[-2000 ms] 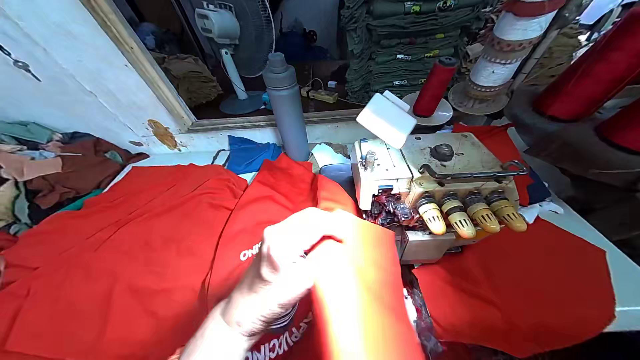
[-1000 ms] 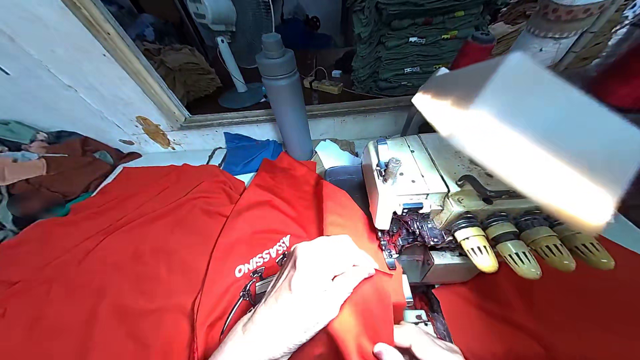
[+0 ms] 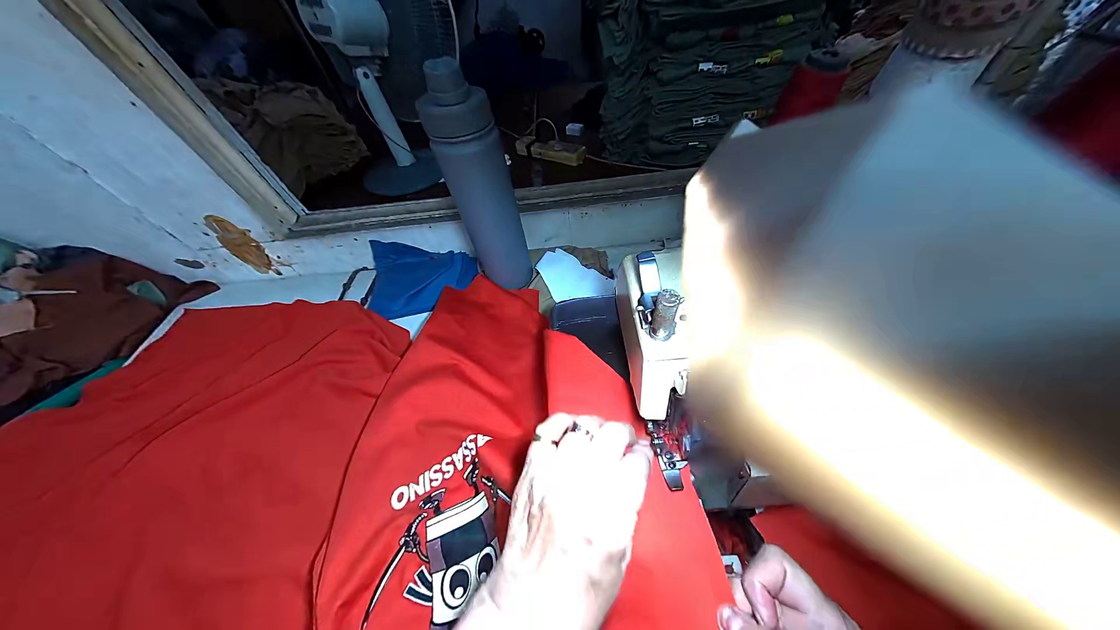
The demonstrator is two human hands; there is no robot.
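Observation:
Printed red fabric (image 3: pixel 437 376) lies left of an overlock sewing machine (image 3: pixel 652 350), its right edge running by the presser foot (image 3: pixel 671 468). My left hand (image 3: pixel 582 499) rests on the cloth just left of the foot, fingers bent down; whether they pinch the cloth cannot be told. Lower right, my right hand (image 3: pixel 779 595) has its thumb and fingers closed at the lower edge of the red cloth. A blurred, bright-edged pale object (image 3: pixel 919 306) covers most of the machine. Another red piece (image 3: pixel 840 560) shows beneath it.
More red fabric (image 3: pixel 201 437) spreads across the table's left side. A grey bottle (image 3: pixel 477 175) stands behind, beside a blue cloth (image 3: pixel 416 276). Brown scraps (image 3: pixel 79 324) lie far left. Past the window frame (image 3: pixel 376 214) are a fan (image 3: pixel 376 96) and stacked dark green garments (image 3: pixel 700 79).
The cloth, held up near the machine two seconds ago, now lies flat by the presser foot. My left hand has come down onto it, and my right hand has come into view. The pale object looms larger.

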